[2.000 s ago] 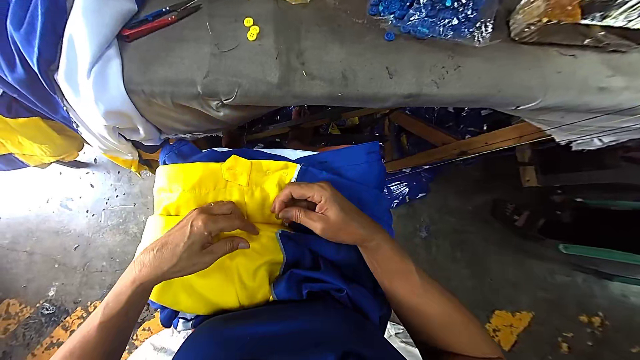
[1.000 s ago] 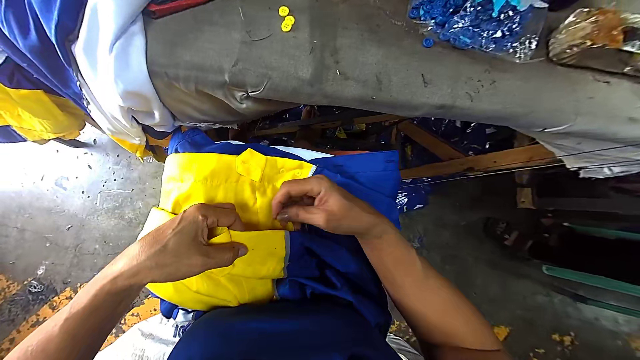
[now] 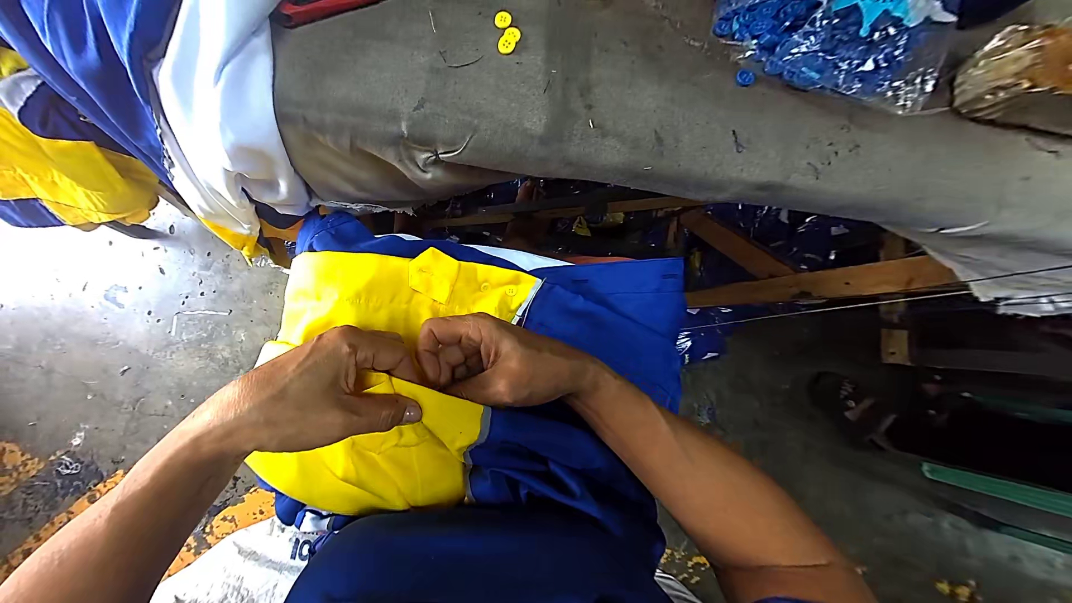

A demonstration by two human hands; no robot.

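A yellow and blue garment (image 3: 360, 293) lies folded across my lap, with small yellow buttons (image 3: 511, 290) near the seam where yellow meets blue. My left hand (image 3: 335, 389) pinches a raised fold of the yellow cloth between thumb and fingers. Against its fingertips, my right hand (image 3: 494, 360) is curled at the upper edge of that fold. Whether the right fingertips hold a needle, thread or cloth cannot be told, as the fingers hide them.
Ahead stands a table with a grey cloth cover (image 3: 603, 117). On it are loose yellow buttons (image 3: 507, 40), a red-handled tool (image 3: 322, 8), a plastic bag of blue buttons (image 3: 829, 50) and another plastic bag (image 3: 1017, 79). Blue, white and yellow fabric (image 3: 226, 109) hangs at left; wooden bars (image 3: 829, 280) cross below.
My right hand has come in against my left hand's fingertips. The yellow cloth has been gathered into a raised fold. The view has shifted slightly.
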